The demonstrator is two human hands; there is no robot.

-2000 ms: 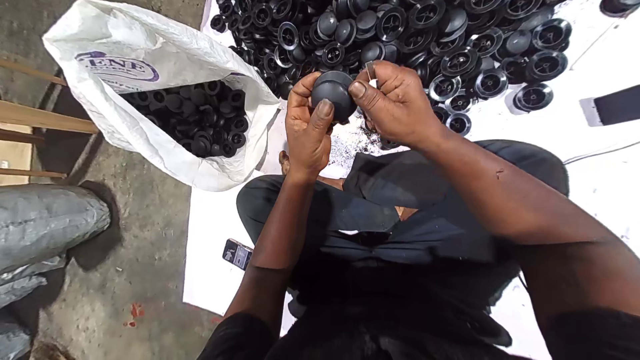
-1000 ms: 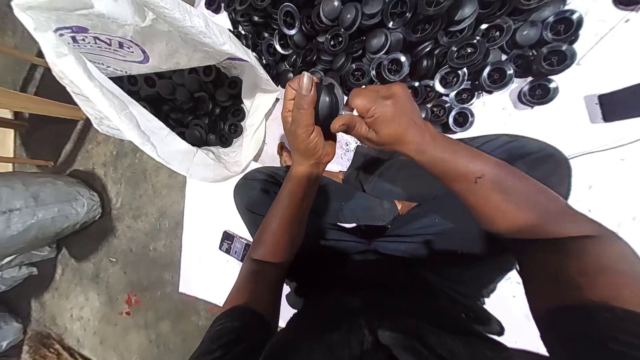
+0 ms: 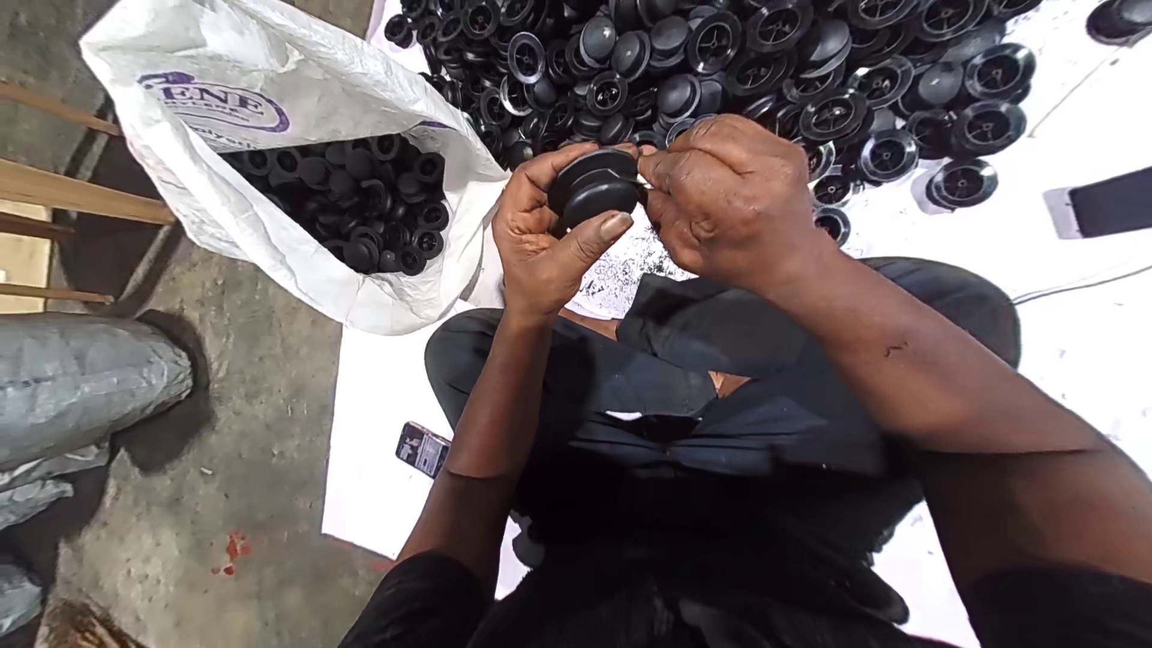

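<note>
A black round plastic part with a domed face and a wider flange is gripped between the fingers and thumb of my left hand. My right hand is closed at the right edge of that part; something thin and pale shows at its fingertips, too small to name. Beyond both hands lies a large heap of similar black plastic parts. A white woven sack, its mouth turned toward me, holds many more of them to the left of my left hand.
White sheeting covers the floor under my crossed legs, with black shavings near my hands. A phone lies by my left forearm, and a dark flat object at the far right. Grey filled sacks and wooden bars stand left.
My left hand has turned the black part, which showed its domed face two seconds ago and now shows dome and flange from the side. My right hand has stayed close beside it.
</note>
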